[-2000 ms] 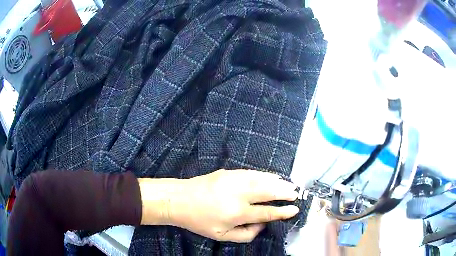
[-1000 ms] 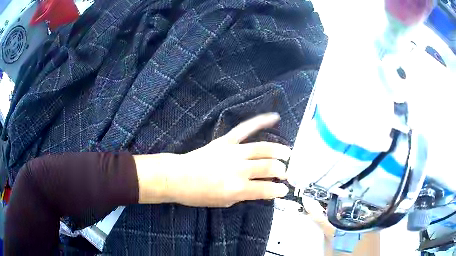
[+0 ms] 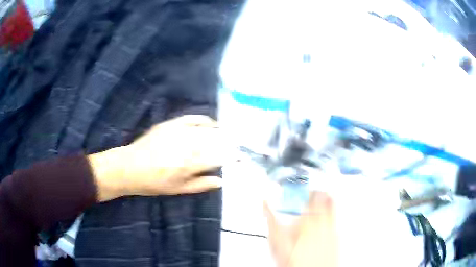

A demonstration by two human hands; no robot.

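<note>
The dark checked garment (image 3: 120, 229) lies in folds over the left half of the view, its edge along the white sewing machine (image 3: 334, 68). My left hand (image 3: 167, 156) lies flat on the garment beside the machine head, its fingertips hidden or washed out at the head's edge. My right hand (image 3: 302, 229) is blurred at the lower middle, below the needle area (image 3: 292, 151); whether it holds anything cannot be told. The picture is blurred and overexposed.
A red object (image 3: 16, 26) is at the upper left. Black-looped scissors (image 3: 428, 234) lie at the lower right. A thin dark thread or line (image 3: 242, 233) runs across the white table between the garment and my right hand.
The view has swung right, so the garment and machine sit further left. My left hand stays on the garment. My right hand shows more, and the scissors have come into view.
</note>
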